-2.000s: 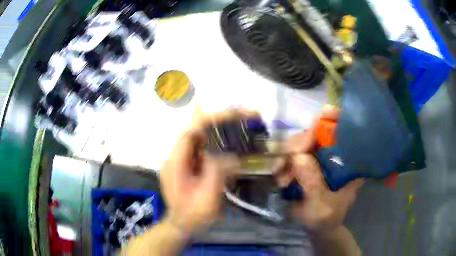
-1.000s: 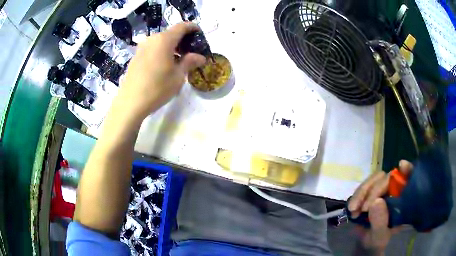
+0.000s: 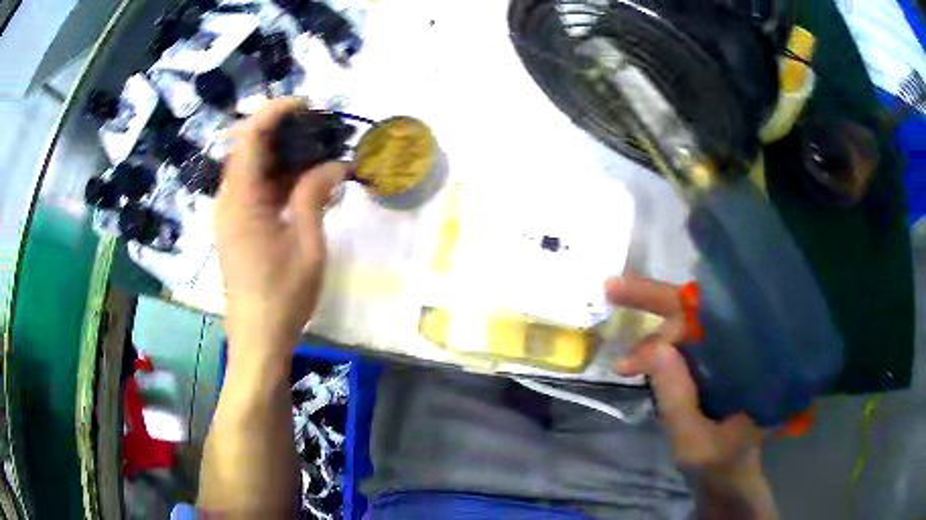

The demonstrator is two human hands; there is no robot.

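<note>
My left hand (image 3: 269, 218) holds a black electrical unit (image 3: 305, 141) by its body, left of the round flux tin (image 3: 397, 156) with yellow grains. Thin leads stick out from the unit towards the tin. My right hand (image 3: 690, 381) grips the dark blue soldering gun (image 3: 767, 305) with orange-red trigger; its metal barrel (image 3: 640, 96) points up and left in front of the fan. A white plastic plate (image 3: 589, 229) with a small dark part at its middle lies on the yellow block (image 3: 553, 343).
Black units on white plates (image 3: 132, 183) cluster at the left. A black fan (image 3: 569, 76) stands at the top right, with a dark round base (image 3: 835, 160) beside it. A blue crate (image 3: 360, 427) with parts is below the bench edge. A pale cable crosses near my lap.
My left hand has moved left and down with the black unit, drawing its leads back from the tin. My right hand has brought the soldering gun left and up, closer to the plate.
</note>
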